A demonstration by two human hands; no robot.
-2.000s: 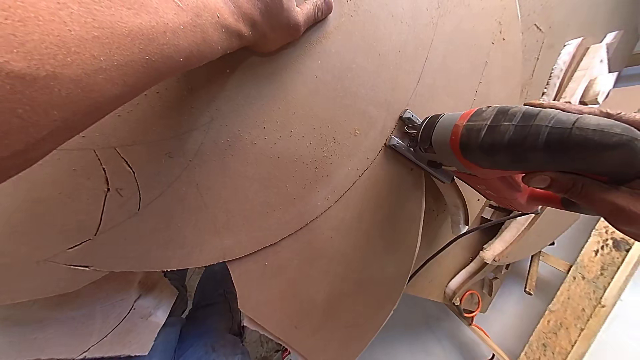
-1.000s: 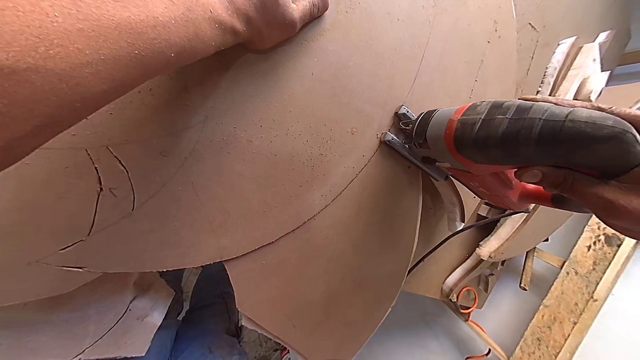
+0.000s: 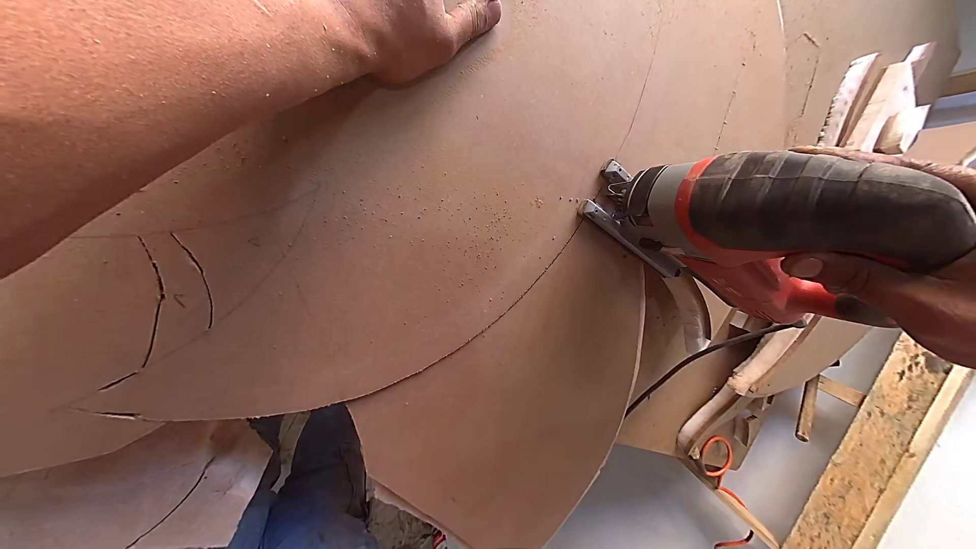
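Observation:
My right hand point(image 3: 907, 297) is wrapped around the body of a red and black jigsaw point(image 3: 823, 206) at the right. The jigsaw's metal shoe rests on a large tan sheet, apparently thin board point(image 3: 427, 252), on a curved pencil line. Behind the blade a narrow curved cut runs down and left to the sheet's lower edge. Fine sawdust lies around the line. My left hand point(image 3: 423, 42) presses on the sheet at the top, partly out of view, with nothing seen in it. Short dark slits show in the sheet at the left.
A black cord point(image 3: 686, 358) hangs from the jigsaw. Curved wooden pieces point(image 3: 770, 354) and offcuts point(image 3: 877, 99) lie beyond the sheet at the right. An orange coiled hose or cord point(image 3: 717, 461) hangs below them, near a chipboard strip point(image 3: 869, 442). Blue trousers point(image 3: 305, 511) show below.
The jigsaw has advanced slightly up along the pencil line, and the cut behind it is a little longer. My left hand stays pressed on the sheet.

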